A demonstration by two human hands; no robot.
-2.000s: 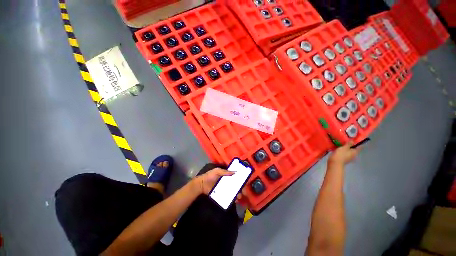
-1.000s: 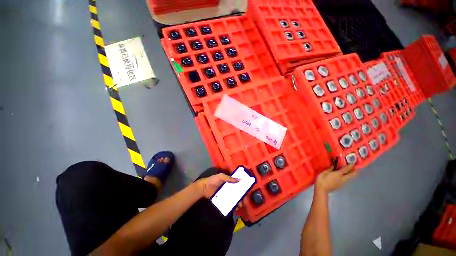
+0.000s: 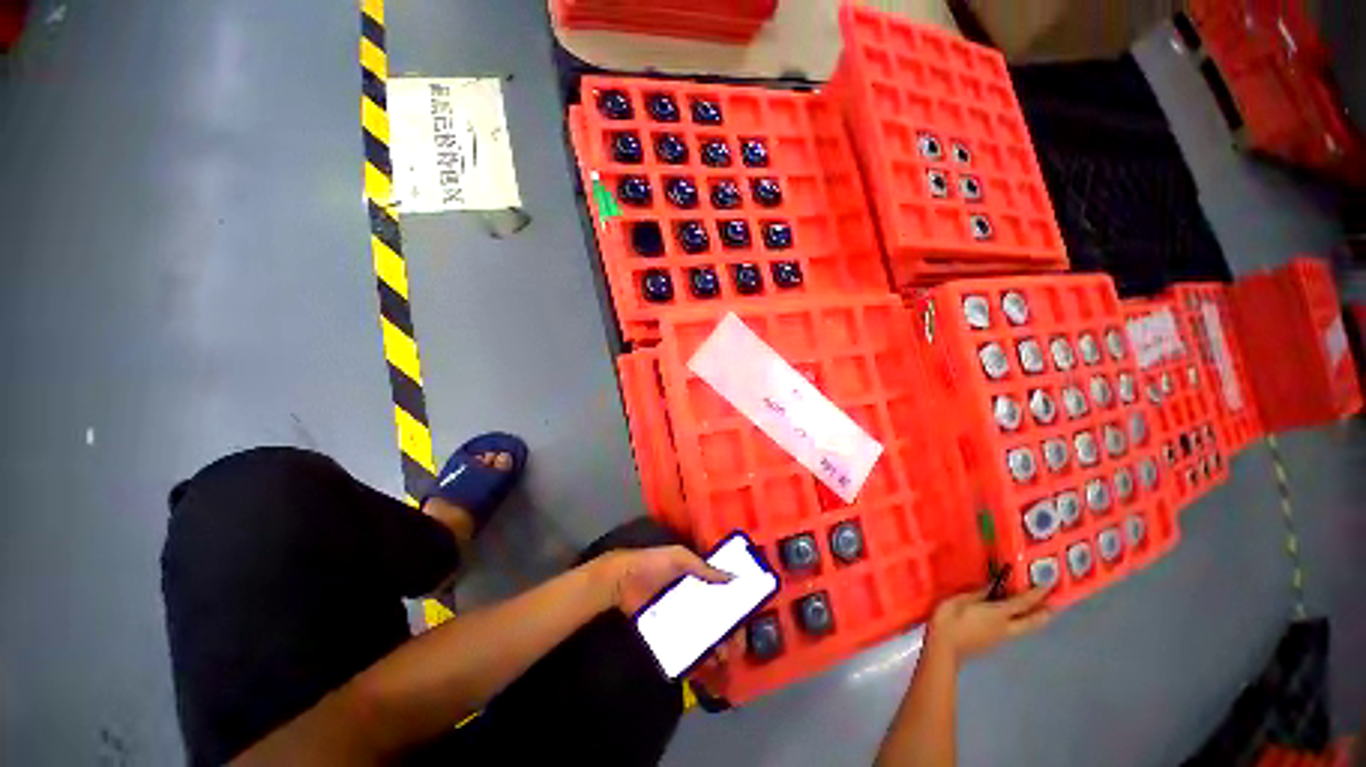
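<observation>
My left hand (image 3: 677, 587) holds a smartphone (image 3: 704, 607) with a lit white screen, over the near left corner of a red compartment tray (image 3: 719, 450). That tray bears a pale pink paper slip (image 3: 787, 405) and a few dark square parts (image 3: 800, 552). My right hand (image 3: 981, 617) is at the near edge of another red tray (image 3: 981, 495) filled with rows of silver parts (image 3: 1044, 402). A thin black stick (image 3: 999, 578) shows at its fingers; its grip on the stick is partly hidden.
A red tray with dark round parts (image 3: 682, 192) lies farther off, beside a tray with several small parts (image 3: 938, 183). More red trays (image 3: 1296, 352) stand at the right. A floor sign (image 3: 454, 146) lies by yellow-black tape (image 3: 393, 285). A black pallet (image 3: 1116, 180) lies behind.
The view has shifted, so the trays sit lower and further right. My right hand has turned from pointing the stick outward to resting at the silver-part tray's edge. My left hand still holds the phone.
</observation>
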